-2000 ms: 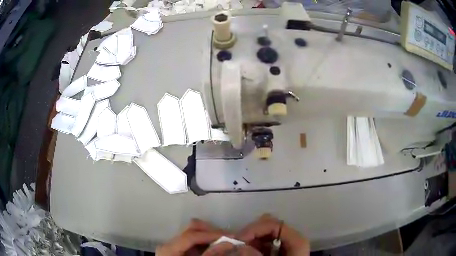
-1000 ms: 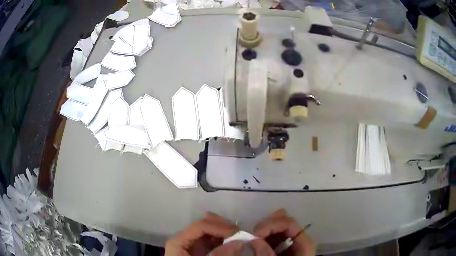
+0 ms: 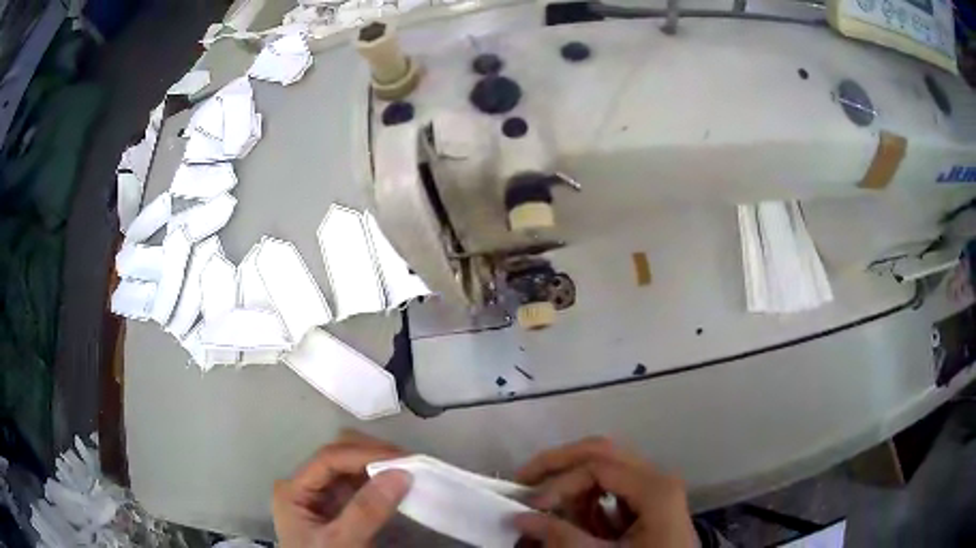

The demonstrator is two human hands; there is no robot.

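A white pointed fabric tab (image 3: pixel 455 501) is held between my two hands above the front edge of the table. My left hand (image 3: pixel 340 490) pinches its pointed end between thumb and fingers. My right hand (image 3: pixel 605 495) grips its other end. A small pale part of a tool shows between the right fingers; its tip cannot be made out. White pointed tabs (image 3: pixel 291 287) lie in an overlapping curved row on the left of the table. One tab (image 3: pixel 342 373) lies slanted beside the machine bed's corner.
The off-white sewing machine head (image 3: pixel 664 118) spans the back, its needle area (image 3: pixel 487 305) left of centre. Narrow white strips (image 3: pixel 784 257) lie on the bed at right. White scraps (image 3: pixel 86 503) are piled at lower left.
My hands have risen into fuller view and moved apart, showing more of the tab. The camera view has shifted, and the machine head looks larger.
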